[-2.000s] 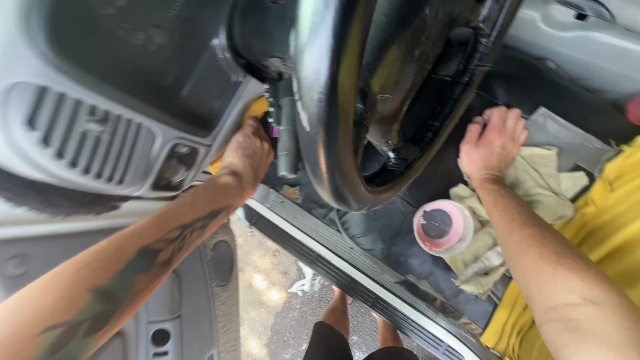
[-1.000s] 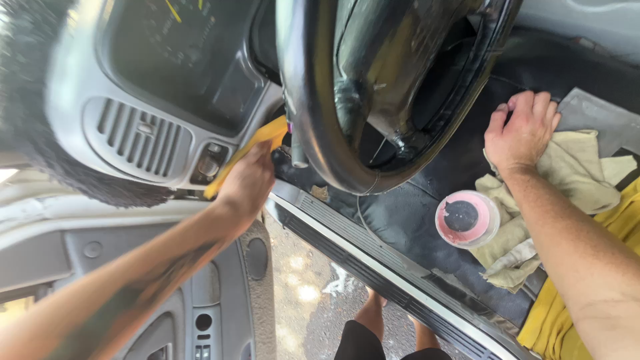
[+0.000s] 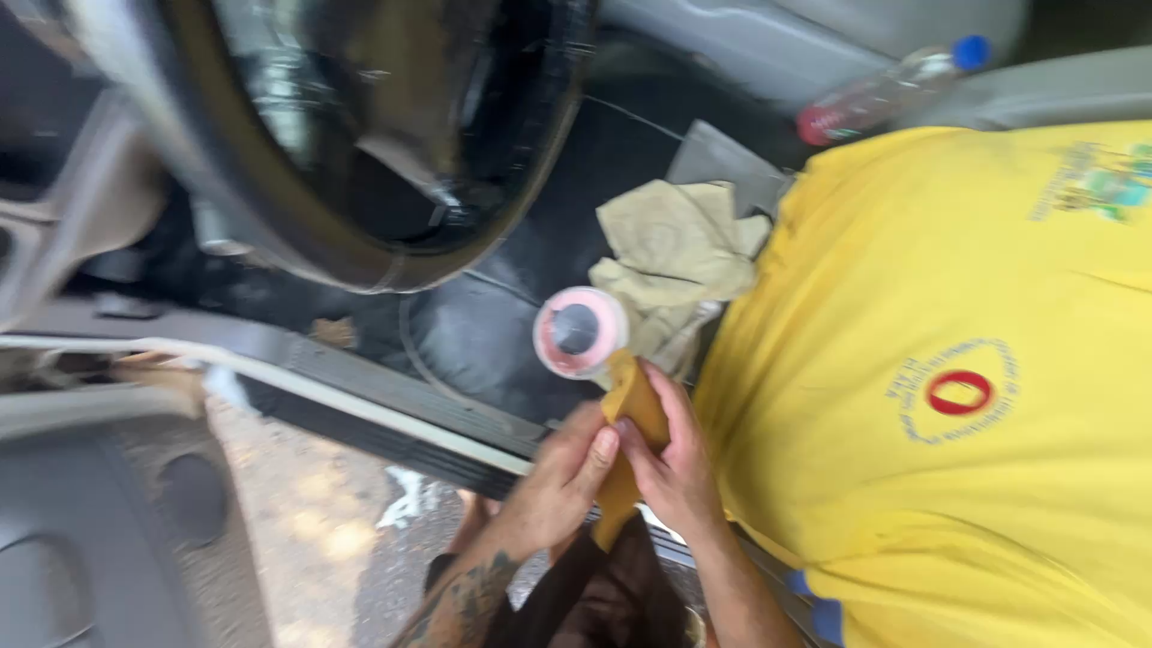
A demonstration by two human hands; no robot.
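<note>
My left hand (image 3: pixel 571 472) and my right hand (image 3: pixel 670 445) meet low in the middle of the view, both gripping a folded orange-yellow cloth (image 3: pixel 641 405) between them. Just above the cloth stands a round tub (image 3: pixel 580 333) with pink inside and a dark grey patch at its centre. Beside the tub a crumpled beige cloth (image 3: pixel 679 238) lies on the dark floor of the vehicle. The cloth in my hands hangs down below my fingers.
A black steering wheel (image 3: pixel 387 279) fills the upper left. A yellow shirt or cloth with prints (image 3: pixel 864 297) spreads over the right side. A bottle with a blue cap (image 3: pixel 886 94) lies at the top right. The door sill (image 3: pixel 387 405) runs diagonally beneath the wheel; the open door (image 3: pixel 81 531) is at lower left.
My left hand has left the dashboard beside the vent with the orange-yellow cloth. My right hand has come off the beige cloth and now holds the orange-yellow one too. The view has swung right.
</note>
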